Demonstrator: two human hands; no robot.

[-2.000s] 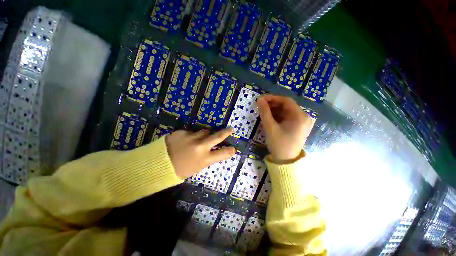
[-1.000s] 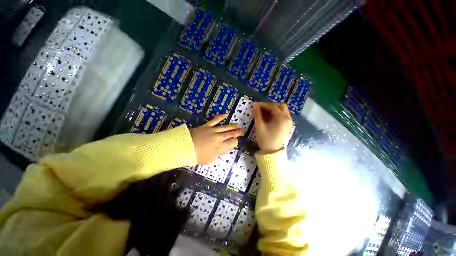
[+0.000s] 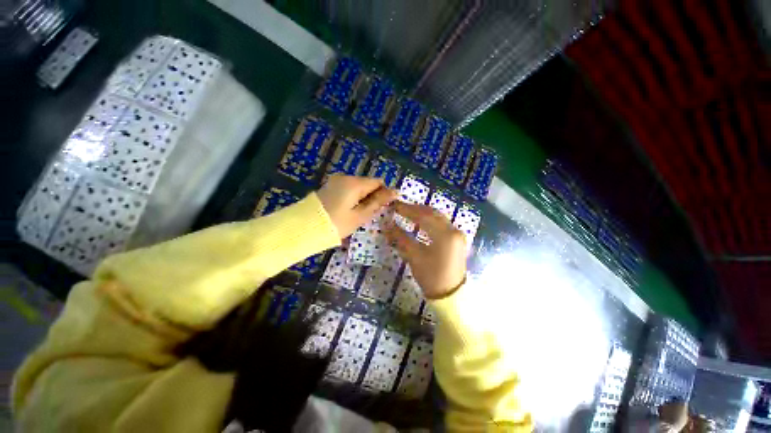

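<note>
Blue keypad circuit boards (image 3: 305, 150) with gold pads lie in slanted rows in front of me. Several nearer boards are covered by white dotted dome sheets (image 3: 351, 348). My left hand (image 3: 348, 205) and my right hand (image 3: 434, 250) are close together over the middle rows, fingertips nearly touching. A white dotted dome sheet (image 3: 369, 244) shows between and below the fingers and appears pinched by both hands; the exact grip is blurred. Three white-covered boards (image 3: 414, 193) lie just beyond my right hand. The hands hide parts of the boards beneath.
A stock of white dotted dome sheets (image 3: 127, 139) lies at left beside cloudy plastic film (image 3: 207, 144). A loose dome strip (image 3: 68, 57) is at far left. Ribbed clear trays (image 3: 473, 55) stand at the back. Strong glare covers the right. Part of another person's hand (image 3: 674, 416) shows at lower right.
My right hand has moved left off the covered boards, uncovering white sheets there. My left hand has risen to meet it, and a white sheet now shows between them. The camera view has shifted.
</note>
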